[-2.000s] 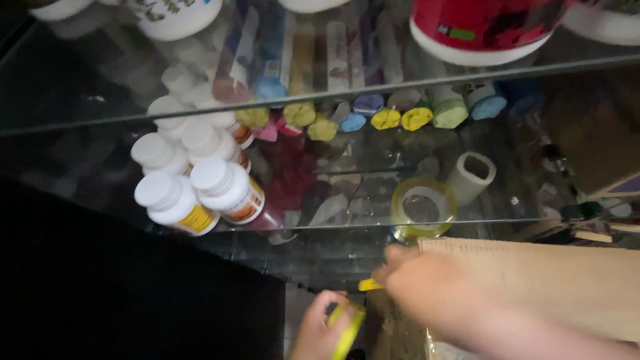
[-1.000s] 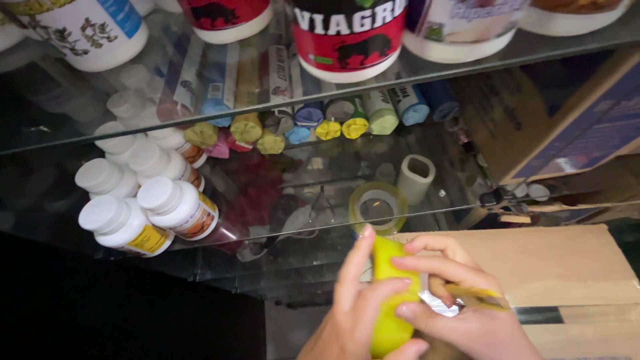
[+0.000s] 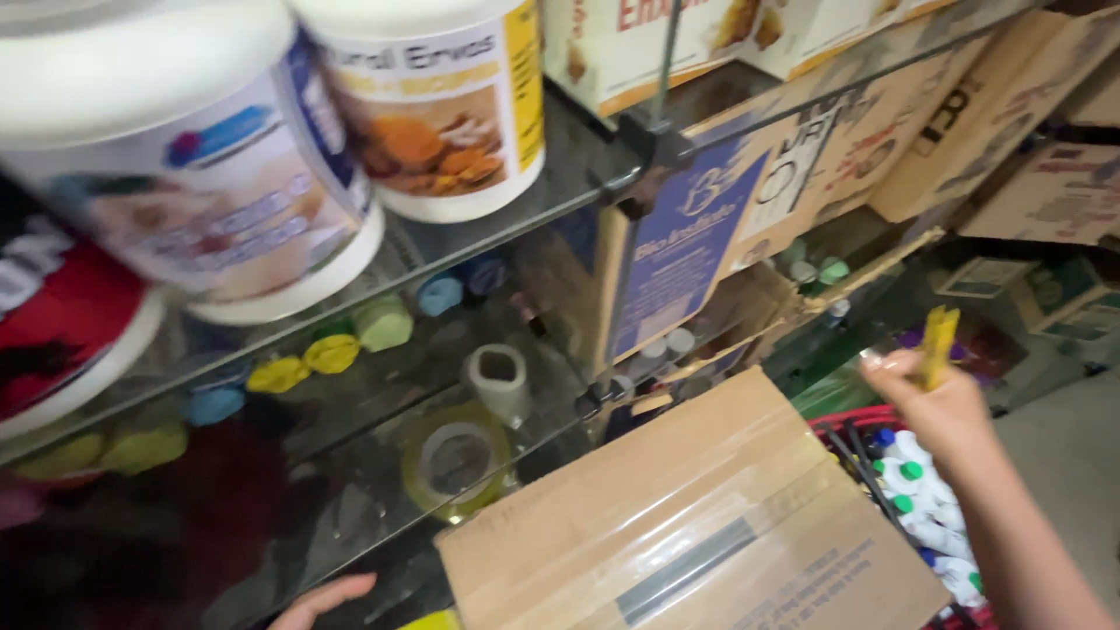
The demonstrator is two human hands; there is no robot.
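My right hand is raised at the right, above a red basket of small white bottles, and holds a thin yellow tool, perhaps a utility knife. Only some fingers of my left hand show at the bottom edge, left of a taped cardboard box; whether they hold anything is hidden. A bright yellow object lies partly in view between those fingers and the box. On the glass shelf behind the box lie a roll of clear tape and a white tube-like piece.
Large white tubs stand on the upper glass shelf. Rolled items with yellow, green and blue ends lie beneath it. More cardboard boxes fill the shelving to the right, beyond a black shelf clamp.
My hands, together around a yellow object a second ago, are now apart; the right one has moved rightward with the yellow tool. The view has swung right.
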